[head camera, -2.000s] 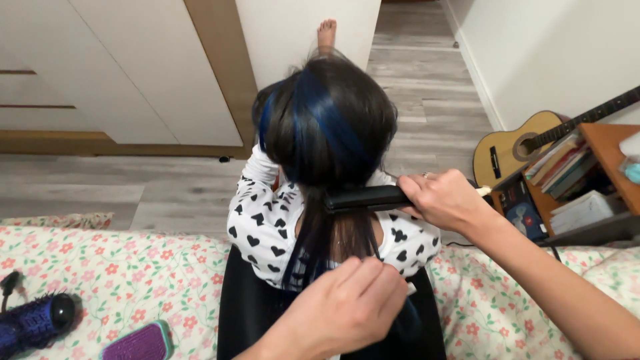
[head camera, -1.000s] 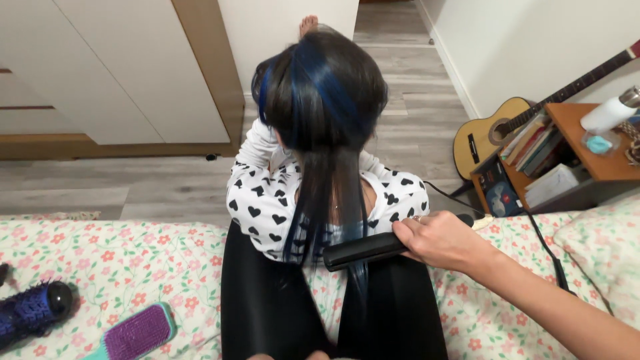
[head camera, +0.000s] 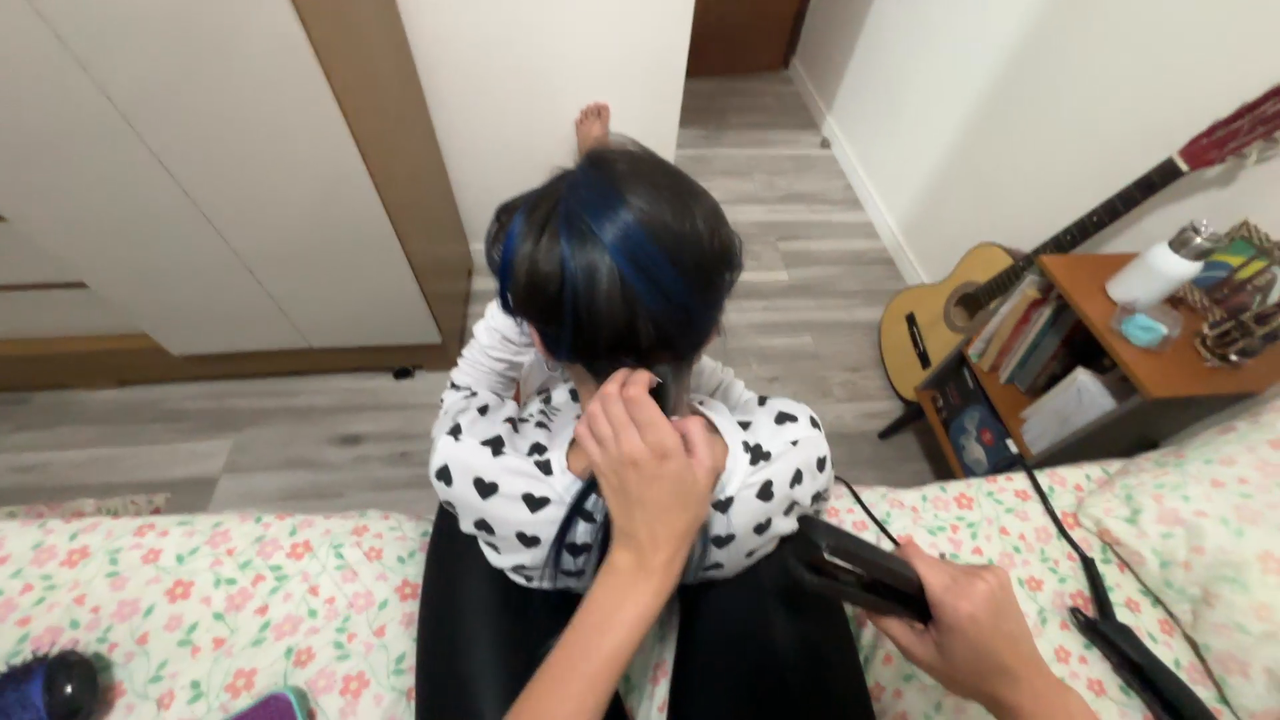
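A person with dark hair (head camera: 620, 260) streaked with blue sits with their back to me, in a white top with black hearts (head camera: 520, 500). My left hand (head camera: 650, 460) is at the nape, its fingers closed around a lock of that hair; part of the lock is hidden behind the hand. To the right and lower, my right hand (head camera: 950, 610) grips a black hair straightener (head camera: 860, 570), held apart from the hair above my dark-clad leg. Whether the straightener's plates touch each other is hard to tell.
A flowered bedspread (head camera: 200, 600) bears a blue round brush (head camera: 50, 688), a purple hairbrush (head camera: 272, 706) and a black corded tool (head camera: 1140, 660). At right stand an acoustic guitar (head camera: 935, 320) and a wooden shelf (head camera: 1090, 275) with a white bottle (head camera: 1160, 270). A white wardrobe (head camera: 200, 180) is at left.
The straightener, earlier at the hair, has moved down and right, away from it. My left hand, low at the frame's edge one second ago, is now up at the nape holding hair.
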